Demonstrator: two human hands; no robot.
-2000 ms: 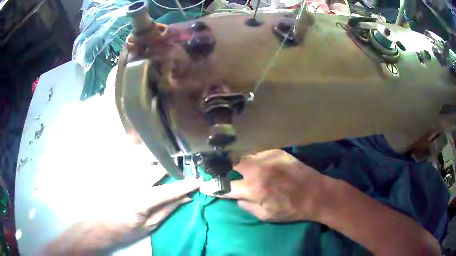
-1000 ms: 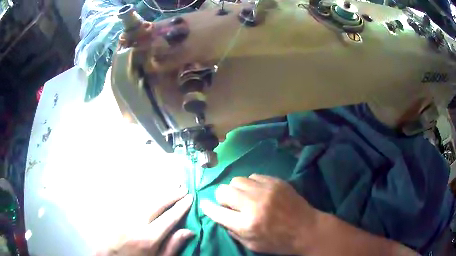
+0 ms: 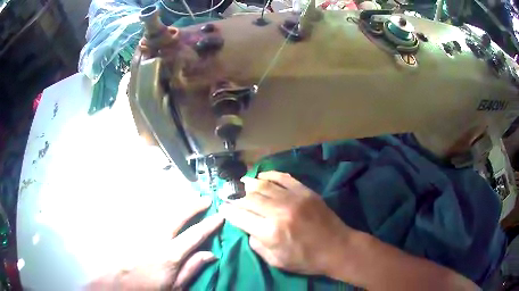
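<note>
The green garment piece [image 3: 239, 258] lies under the sewing machine's arm [image 3: 341, 79], bright green in front and dark teal where it bunches on the right. My right hand [image 3: 290, 221] presses on the cloth just in front of the presser foot area [image 3: 210, 173], fingers bent. My left hand [image 3: 182, 250] lies on the left edge of the cloth, its fingers pointing to the needle area; glare washes out part of it. A fold runs between the hands. The needle tip is hidden by glare and machine parts.
The white table [image 3: 51, 199] is strongly lit on the left. Clear plastic over green cloth [image 3: 111, 42] lies behind the machine head. A pale thread [image 3: 272, 65] runs to the dark tension assembly [image 3: 229, 108]. A red thing shows at the left table edge.
Over the last second my right hand has moved forward, closer to the presser foot. The cloth bunched under the arm has shifted. The camera view has also shifted slightly.
</note>
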